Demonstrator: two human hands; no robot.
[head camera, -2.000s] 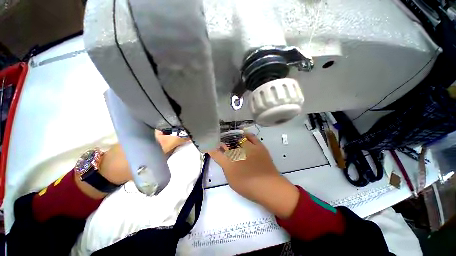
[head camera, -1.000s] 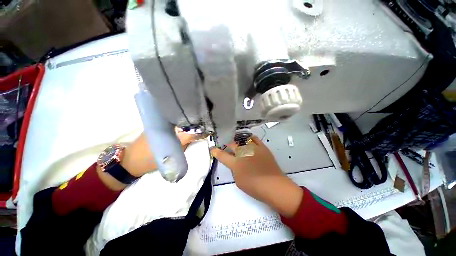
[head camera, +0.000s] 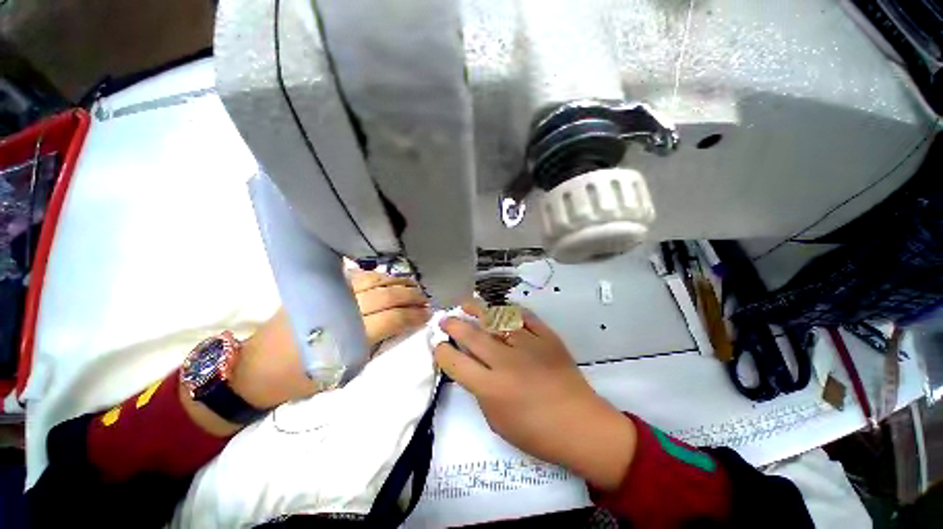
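The white garment lies over the table's front edge and runs up under the sewing machine head. A black strip hangs along its right side. My left hand lies on the garment near the needle area, fingers together, partly behind the grey lamp. My right hand pinches the garment's edge between thumb and fingers, just in front of the machine head. A small tan piece shows at the right fingers. The needle and presser foot are hidden behind the machine head.
Black-handled shears and a brown-handled tool lie at the right. A small white scrap is on the metal bed plate. A red tray stands at the left. Ruler tape runs along the front edge.
My right thumb and fingers have come back towards me and now pinch a bunched white edge. My left fingers show more fully, laid on the cloth. The camera view has shifted.
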